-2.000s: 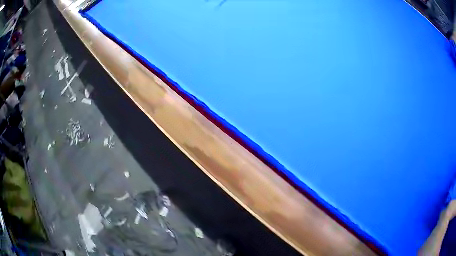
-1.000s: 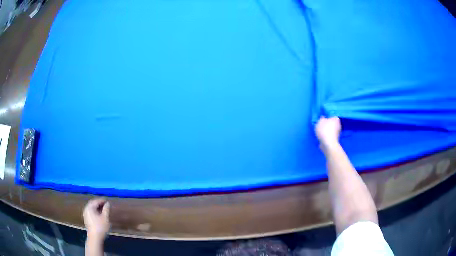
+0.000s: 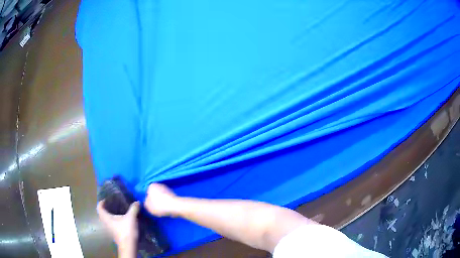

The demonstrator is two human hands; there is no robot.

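The blue fabric ply [image 3: 202,90] is pulled into long folds that fan out from my right hand to the upper right. My right hand [image 3: 160,200] is closed on the ply's edge near the lay's left end. My left hand [image 3: 120,221] is just left of it, with thumb and fingers around the dark wrapped weight [image 3: 154,237] at the lay's near left corner. The weight is slightly blurred, and I cannot tell whether it is lifted. The flat lower plies [image 3: 272,186] show beneath the pulled ply.
The glossy brown table [image 3: 50,101] shows at the left and along the near edge. A white paper sheet [image 3: 65,227] with a dark pen [image 3: 53,225] on it lies left of the weight. The scrap-littered grey floor [image 3: 403,216] is at the lower right.
My right hand has pulled the ply's edge leftward to the lay's left end. My left hand, empty before, has taken hold of the weight. The view has shifted toward the left end.
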